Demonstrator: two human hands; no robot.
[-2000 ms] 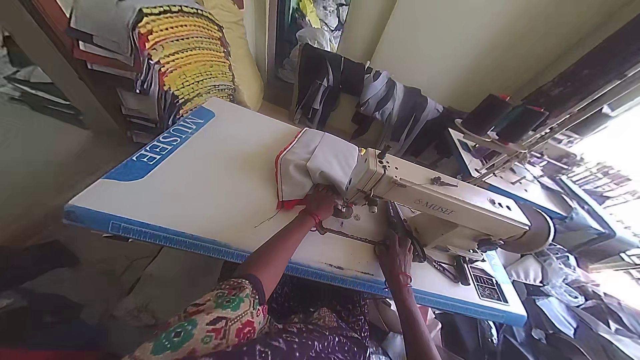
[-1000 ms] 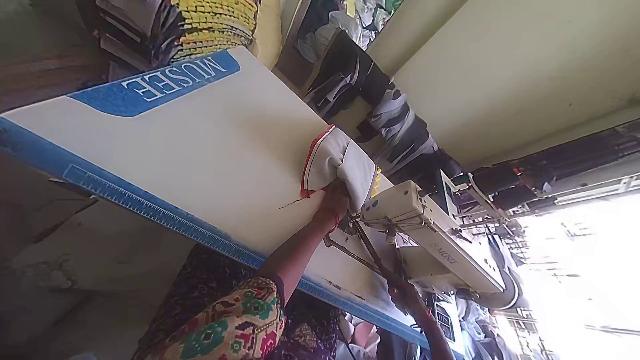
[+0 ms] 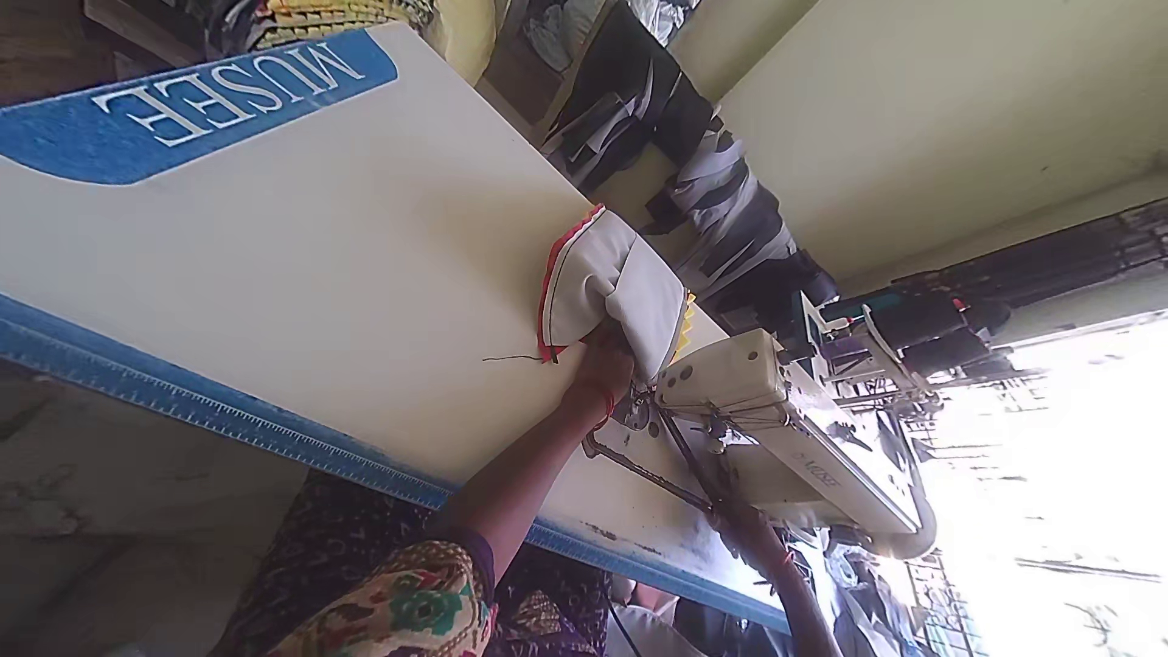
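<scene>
A light grey fabric piece [image 3: 643, 297] with red edging on one side and yellow zigzag trim on the other lies folded at the head of a cream sewing machine [image 3: 785, 429]. My left hand [image 3: 607, 360] is at the fabric's lower edge, its fingers partly hidden under a fold beside the needle area. By the machine arm, my right hand [image 3: 739, 525] is at a dark narrow strip [image 3: 689, 452] that runs toward the presser foot; its finger grip is blurred. A loose dark thread trails from the red edge onto the table.
The white sewing table [image 3: 365, 274] has a blue front edge with a ruler scale. Grey and black cloth strips [image 3: 730, 201] hang behind it. Stacked yellow-edged pieces [image 3: 338, 18] stand beyond the far end. Black thread cones [image 3: 940, 338] are behind the machine.
The view has turned and shifted strongly. The fabric remains by the machine head with my left hand at it, and my right hand remains near the machine arm.
</scene>
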